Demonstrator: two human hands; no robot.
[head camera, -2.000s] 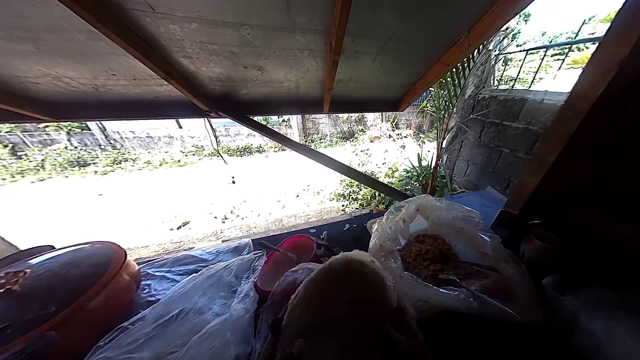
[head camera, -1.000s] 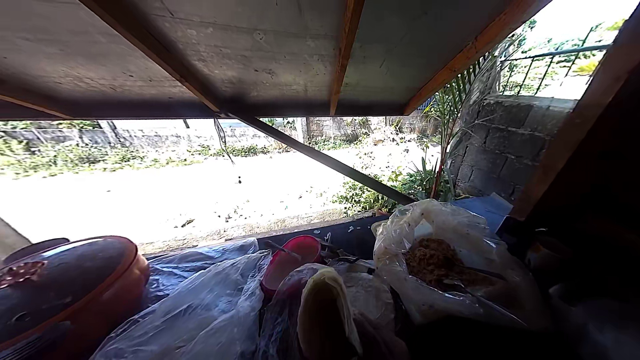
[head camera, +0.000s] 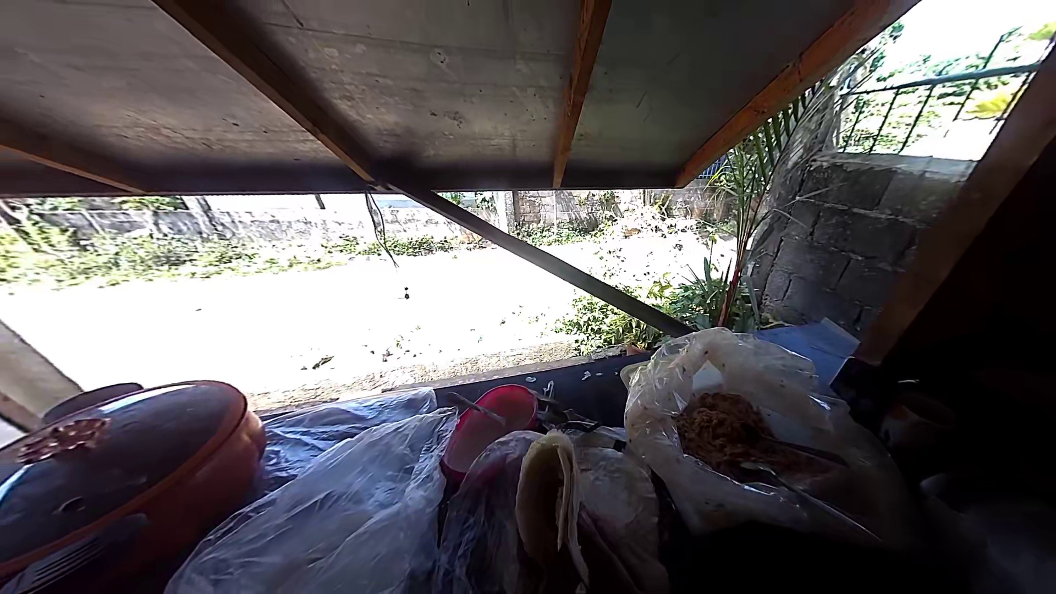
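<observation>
Neither of my hands can be made out; the bottom of the head view is very dark. A pale, thin flatbread or wrapper (head camera: 549, 487) stands folded on edge at the bottom centre, and what supports it is hidden. Just right of it lies a paler round sheet, perhaps another wrapper (head camera: 615, 487). Farther right, an open clear plastic bag (head camera: 672, 379) holds brown shredded food (head camera: 722, 429). A metal fork or spoon (head camera: 808, 495) rests in the bag. Behind the folded piece sits a pink-red plastic bowl (head camera: 528, 400) with a utensil handle across it.
At left stands an orange-brown pot (head camera: 247, 445) with a glass lid (head camera: 148, 437); tongs or a slotted utensil (head camera: 70, 565) lie near it. Clear plastic sheets (head camera: 330, 487) cover the middle left. A slanting prop (head camera: 544, 264) holds the raised panel (head camera: 445, 91) overhead.
The pale piece looked broad and rounded two seconds ago; now it shows as a narrow fold, lower in view. Between one second ago and now it has opened slightly at its edge.
</observation>
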